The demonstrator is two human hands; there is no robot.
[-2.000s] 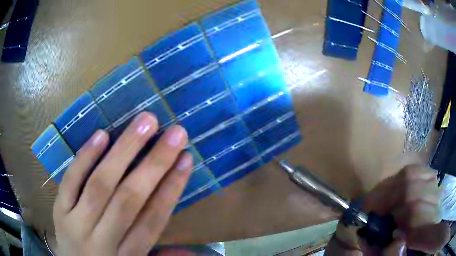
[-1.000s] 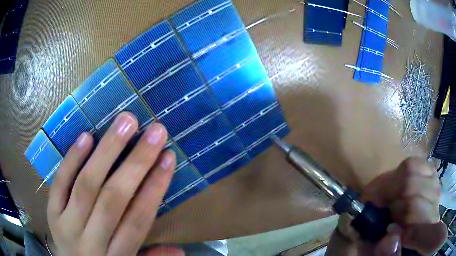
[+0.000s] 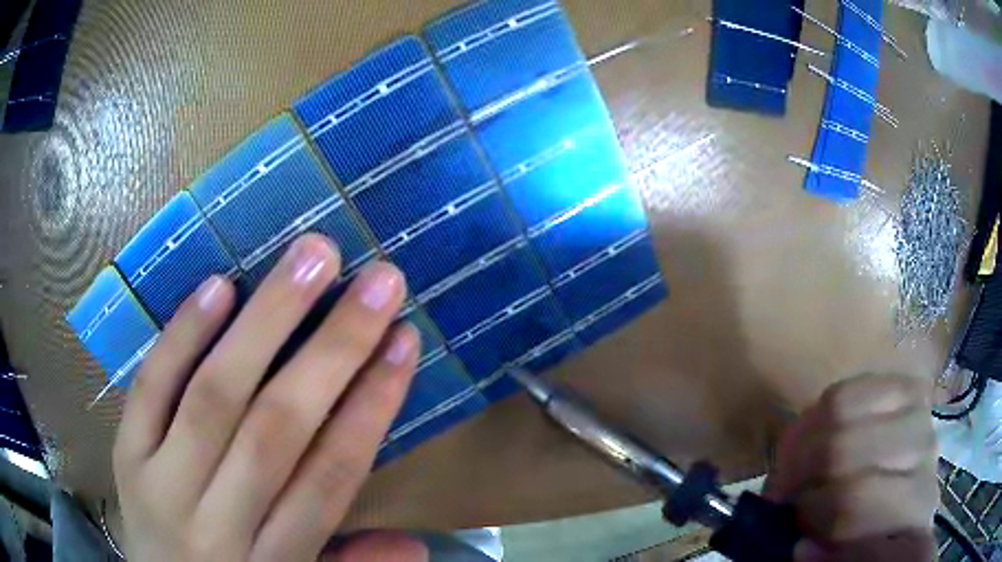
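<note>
A blue solar cell panel (image 3: 440, 165) of side-by-side strips lies tilted in front of me, with silvery lines across it and ribbon ends past its right and left edges. My left hand (image 3: 275, 384) lies flat on its lower left part, fingers slightly apart, pressing on it without gripping. My right hand (image 3: 863, 472), at the lower right, holds a soldering iron (image 3: 599, 428) by its black handle. The iron's tip touches or nearly touches the panel's lower edge, right of my left fingers. The right hand is cut off by the bottom edge.
Dark and blue cell strips (image 3: 841, 110) with ribbon wires stand out at the upper right. A heap of loose ribbon pieces (image 3: 928, 247) lies at right, below a translucent white item (image 3: 967, 49). Dark panels (image 3: 39, 66) are at the left edge. A black item with a yellow patch is at the right edge.
The iron's tip has moved left along the panel's lower edge, from the right corner towards my left hand. My left hand stays on the panel; the whole view has shifted slightly.
</note>
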